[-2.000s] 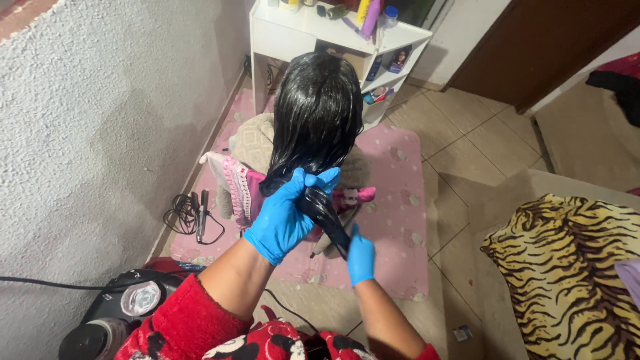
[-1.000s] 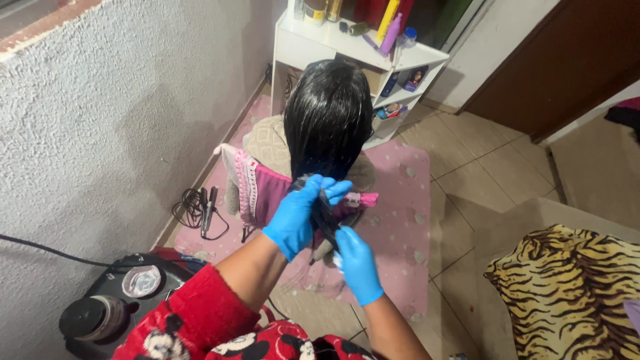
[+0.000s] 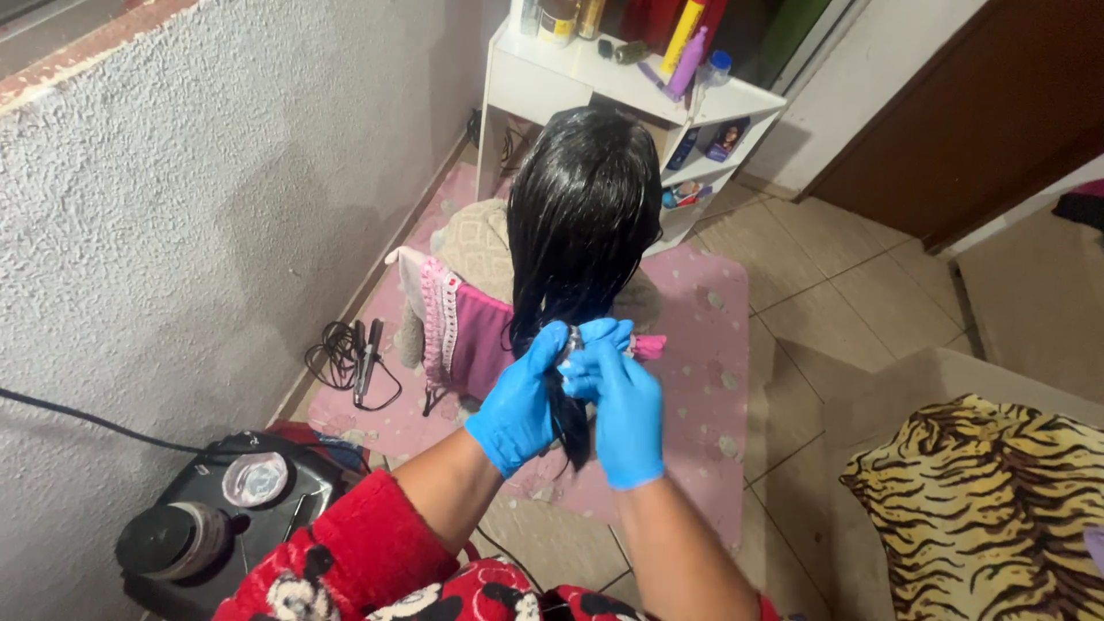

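A seated person's long, wet-looking black hair [image 3: 586, 198] hangs down the back, seen from behind. My left hand [image 3: 526, 401], in a blue glove, is closed around a length of this hair below the shoulders. In a matching glove, my right hand [image 3: 617, 397] touches the same lock from the right side, its fingers bent. Whitish cream shows on the hair and fingertips between the hands. The tail of the lock [image 3: 571, 427] hangs down between my wrists. A pink towel or cloth with a lace edge [image 3: 474, 336] lies over the chair back, left of the hair.
A black tray [image 3: 250, 526] at lower left holds a dark-lidded jar [image 3: 159, 539] and a small bowl [image 3: 255, 479]. A corded hair straightener [image 3: 367, 362] lies on the pink mat [image 3: 690, 345]. Bottles stand on the white desk [image 3: 595, 73]. A tiger-striped blanket [image 3: 983, 500] is at right.
My right hand has moved up the lock, from low near its end two seconds ago to beside my left hand. The gathered hair now hangs straighter below the head.
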